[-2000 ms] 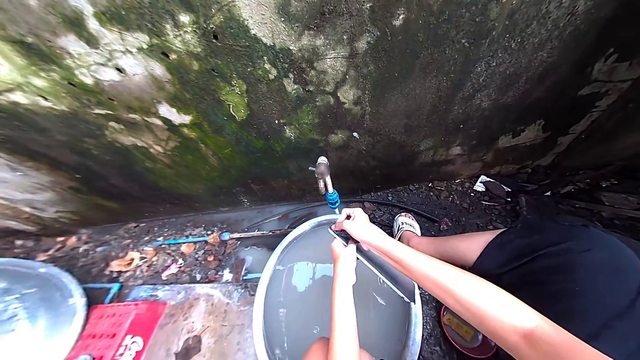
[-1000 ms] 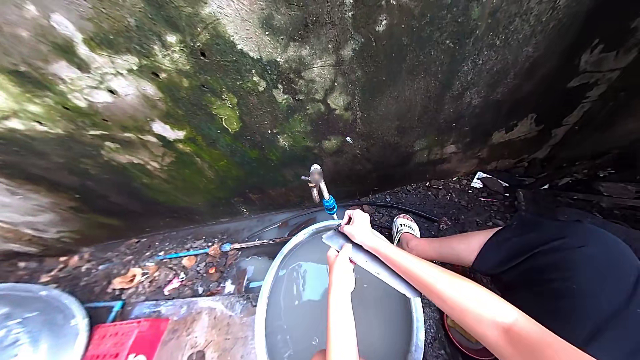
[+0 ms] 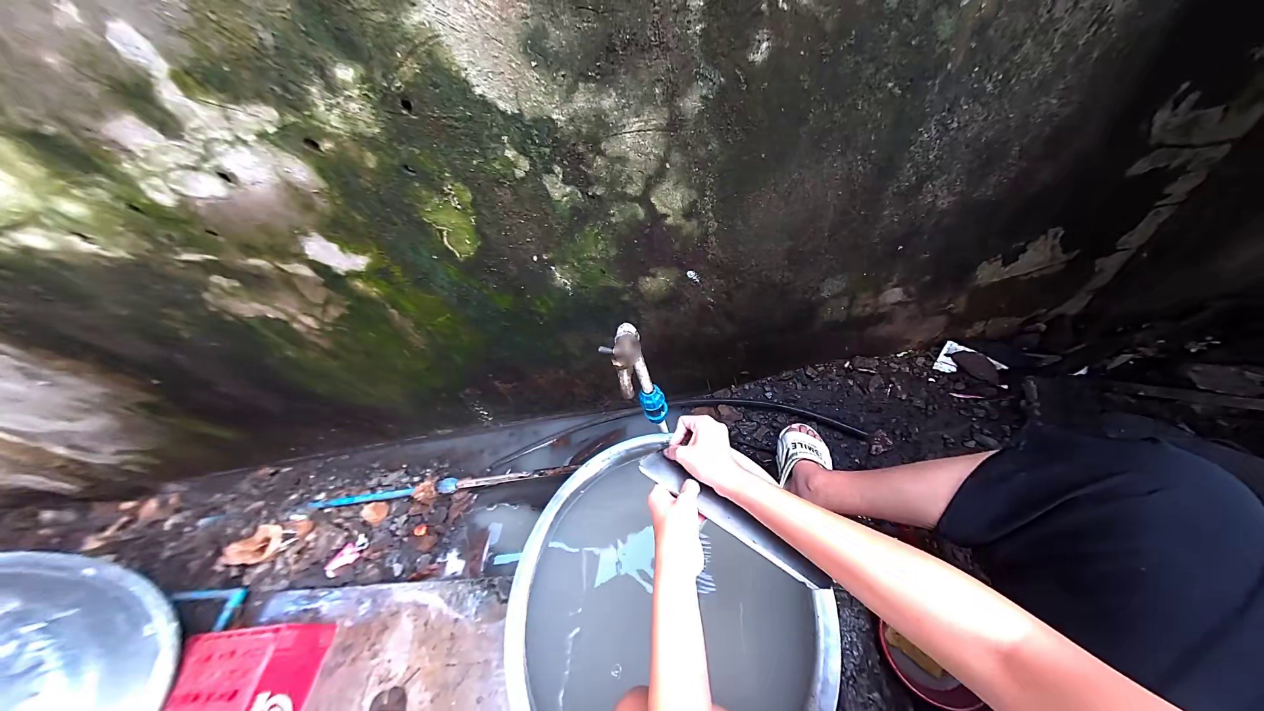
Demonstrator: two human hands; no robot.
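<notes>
A large round metal basin (image 3: pixel 520 612) filled with cloudy grey water stands below me. Over its right side, slanting down to the right, lies a long flat grey piece (image 3: pixel 760 538), whose exact kind I cannot tell. My right hand (image 3: pixel 709 454) grips its upper end near the basin's far rim. Lower down and to the left, my left hand (image 3: pixel 678 509) holds the same piece by its edge, above the water. Part of the piece is hidden behind my right forearm. Just beyond the rim rises a metal tap (image 3: pixel 628 351) with a blue fitting (image 3: pixel 653 404).
A mossy concrete wall (image 3: pixel 553 197) runs behind the tap. At the left are another metal basin (image 3: pixel 163 622) and a red crate or panel (image 3: pixel 247 667). A black hose (image 3: pixel 790 410) crosses the rubble. At the right, a sandaled foot (image 3: pixel 805 456) and a reddish bowl (image 3: pixel 913 671) flank the basin.
The flat grey piece shows more of its broad face than two seconds ago. Both hands remain on it near the basin's far rim.
</notes>
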